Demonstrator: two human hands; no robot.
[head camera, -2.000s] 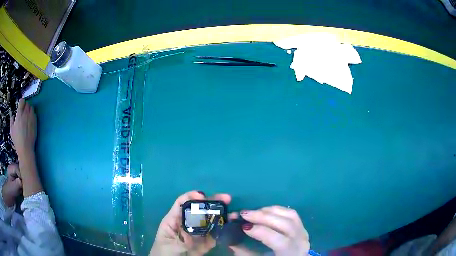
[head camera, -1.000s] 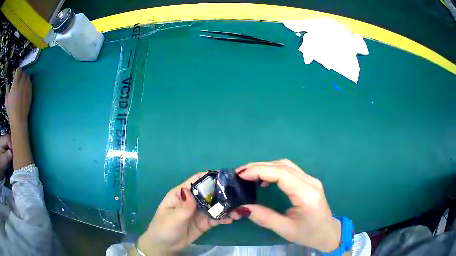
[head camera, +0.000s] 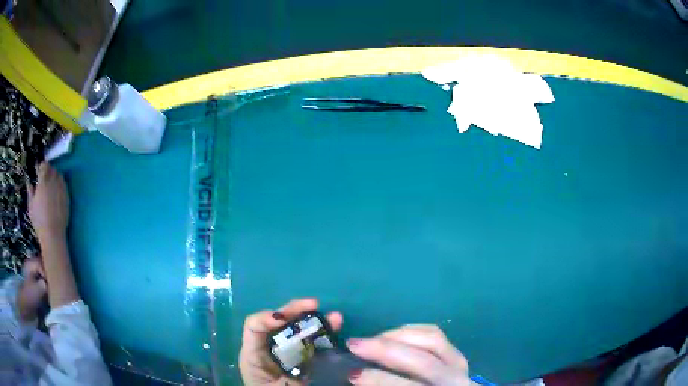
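Note:
My left hand (head camera: 260, 343) holds the black watch case (head camera: 298, 343) low in the picture, its open side up, showing silver-white parts and a little gold. My right hand (head camera: 415, 354) grips the dark display module (head camera: 332, 368) by its right side. The module lies folded out at the case's lower right, blurred. The join between case and module cannot be made out. Both hands are partly cut off by the bottom edge.
Tweezers (head camera: 363, 105) and white wipes (head camera: 499, 102) lie by the yellow strip (head camera: 362, 62). A white bottle (head camera: 130, 119) stands upper left. Clear lettered tape (head camera: 204, 226) crosses the green mat (head camera: 453, 226). Another person's hand and arm (head camera: 51, 215) are at the left edge.
The view has tilted, so the hands and watch sit lower in it. The open case has turned and the display module now shows at its lower right. Both hands keep their hold.

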